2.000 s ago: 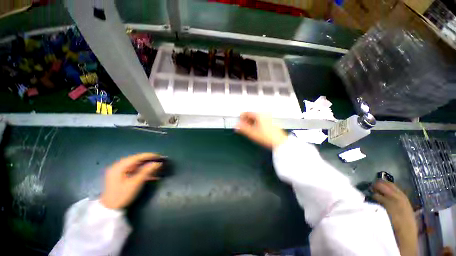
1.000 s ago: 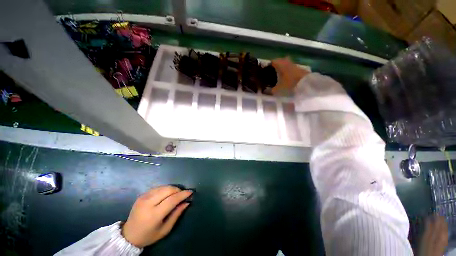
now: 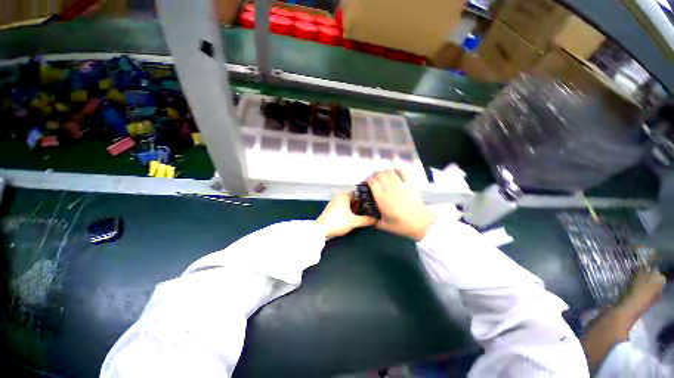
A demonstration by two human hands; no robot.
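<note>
My left hand [image 3: 341, 215] and my right hand [image 3: 397, 203] meet near the white rail, both bare. Between them they hold a cluster of dark parts [image 3: 365, 202], partly covered by the fingers. A white blister tray [image 3: 332, 166] lies behind the rail with dark parts [image 3: 307, 118] in its back pockets. A dark assembled watch head [image 3: 105, 229] with a shiny rim lies alone on the green bench at the left.
A white post [image 3: 207, 96] rises left of the tray, with heaped binder clips [image 3: 89, 103] beyond. A white bottle [image 3: 493, 204] and wipes [image 3: 450, 179] are at right, with clear plastic trays [image 3: 600, 247]. Another person's hand [image 3: 641, 292] shows at far right.
My right hand has come back from the white tray with dark parts, and my left hand has moved up to meet it. The camera view has shifted.
</note>
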